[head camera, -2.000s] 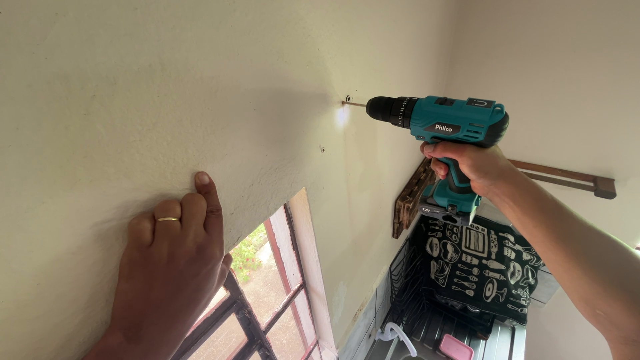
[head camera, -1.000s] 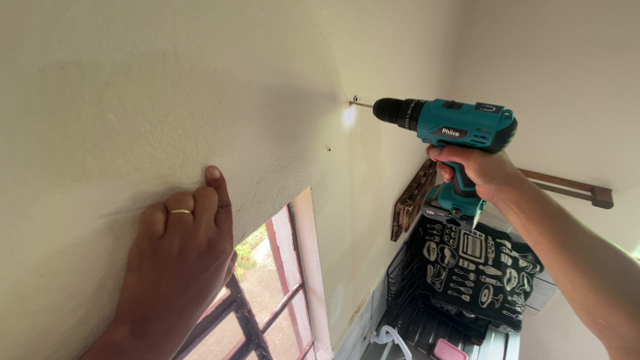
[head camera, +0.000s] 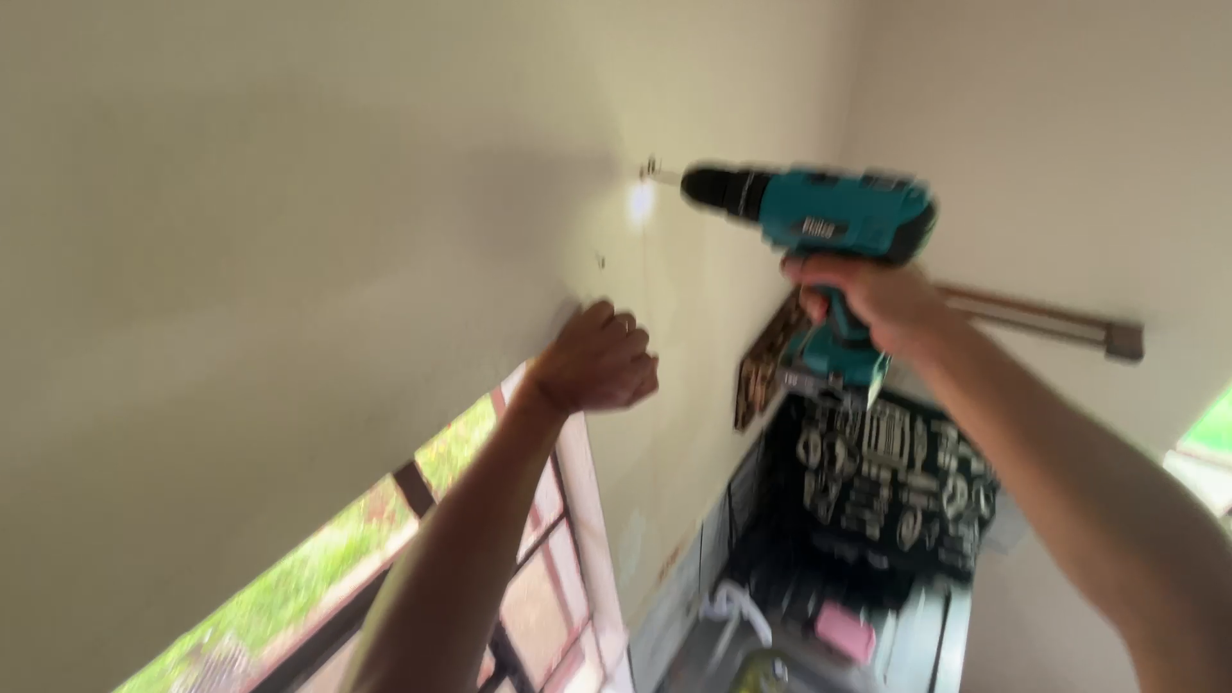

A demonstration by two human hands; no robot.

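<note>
My right hand (head camera: 866, 294) grips the handle of a teal and black Philco cordless drill (head camera: 842, 212), which points left at the wall. Its thin bit (head camera: 666, 177) reaches a small dark spot on the painted wall (head camera: 337, 192), beside a bright patch of light. My left hand (head camera: 602, 356) is curled into a loose fist near the wall, below and left of the drill; blur hides whether it touches and whether anything is inside it. Between that hand and the bit, a second small dark mark (head camera: 602, 261) shows on the wall.
A barred window (head camera: 539, 577) lies under my left forearm. Right of it are a carved wooden piece (head camera: 765, 366) on the wall, a wooden rail (head camera: 1039, 318), a black patterned cloth (head camera: 895, 472), a pink object (head camera: 845, 630) and a white curved faucet or hose (head camera: 739, 608).
My left hand has moved right along the wall, closer to the drill, and its extended finger has folded in. The drill stays in my right hand at the wall. The view has shifted somewhat.
</note>
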